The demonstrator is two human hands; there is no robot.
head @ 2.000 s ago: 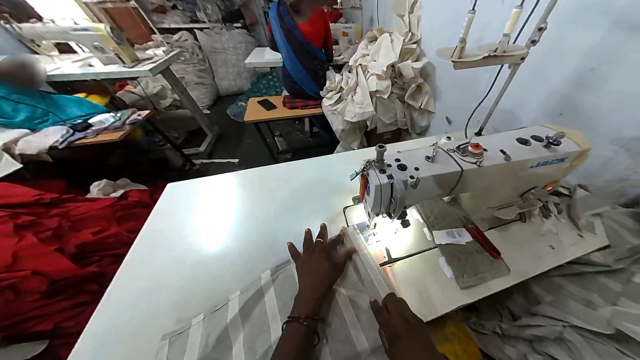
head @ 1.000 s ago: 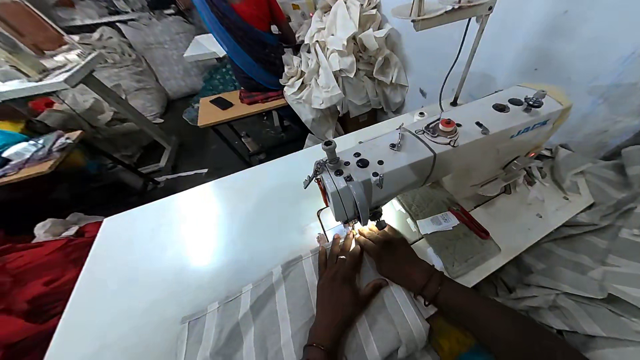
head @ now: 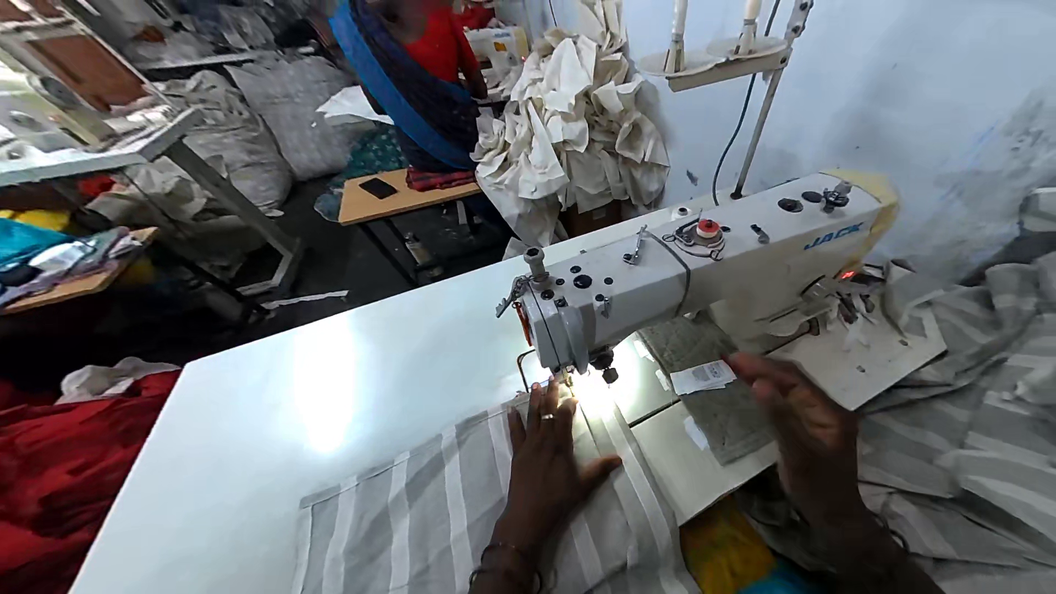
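Observation:
A white Jack sewing machine (head: 635,289) stands on a white table, its lamp lit over the needle area. Grey-and-white striped fabric (head: 429,503) lies flat with its top edge under the needle. My left hand (head: 549,462) rests palm down on this fabric, fingers spread, fingertips close to the presser foot. Raised to the right of the fabric, my right hand (head: 796,421) has its fingertips beside a small stack of white printed labels (head: 703,378) on a grey cloth pad (head: 726,425). Whether those fingertips touch the labels cannot be told.
More striped fabric (head: 973,429) is heaped at the right, and red fabric (head: 74,478) at the left. A thread stand (head: 726,70) rises behind the machine. Beyond the table are a wooden bench (head: 404,198) with a phone, cream cloth (head: 569,124) and a person (head: 421,74).
My right hand has moved right, from the fabric by the needle to beside the labels. My left hand stays on the fabric near the presser foot. The view has shifted since the earliest frame.

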